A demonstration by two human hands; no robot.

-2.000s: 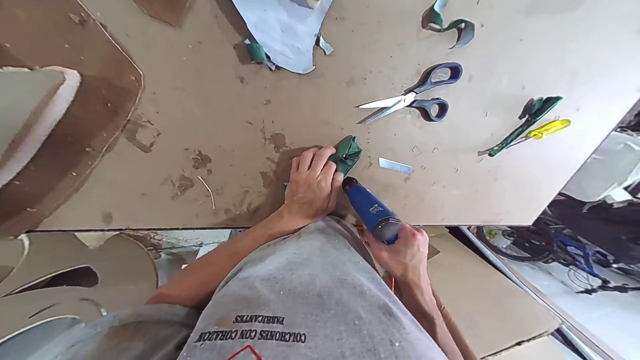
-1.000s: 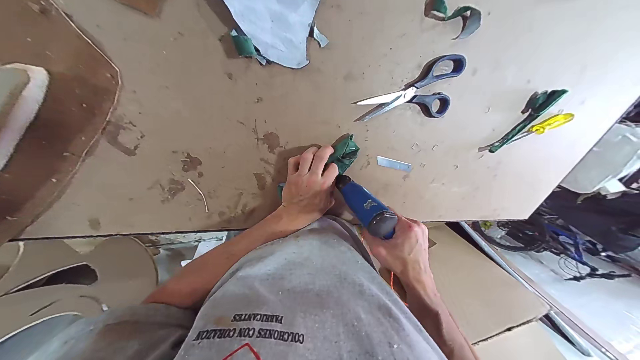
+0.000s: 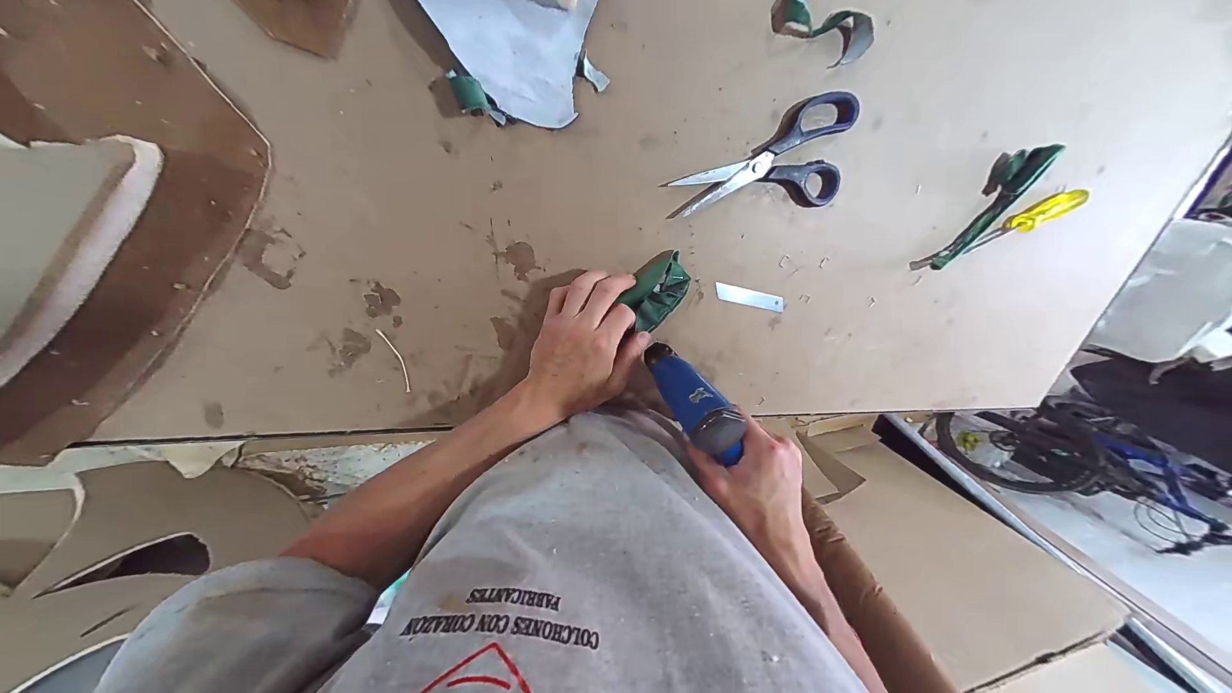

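Note:
My left hand (image 3: 584, 339) is closed over a folded piece of green material (image 3: 662, 292) and holds it at the near part of the worktable. In my right hand (image 3: 756, 474) is a blue power tool that looks like a heat gun (image 3: 695, 397); its dark nozzle points at the green piece, close to my left thumb. Scissors (image 3: 760, 166) with dark handles lie with parted blades beyond my hands. A flat metal blade (image 3: 750, 296) rests just right of the green piece. The underside of the green piece is hidden by my fingers.
A yellow-handled screwdriver (image 3: 1049, 210) lies against a green strip (image 3: 1001, 204) at the right. Another curled strip (image 3: 847, 34) and a pale sheet (image 3: 529, 63) are at the far side. Brown panels (image 3: 207, 183) lie at left. Past the table's right edge stands a bicycle (image 3: 1068, 452).

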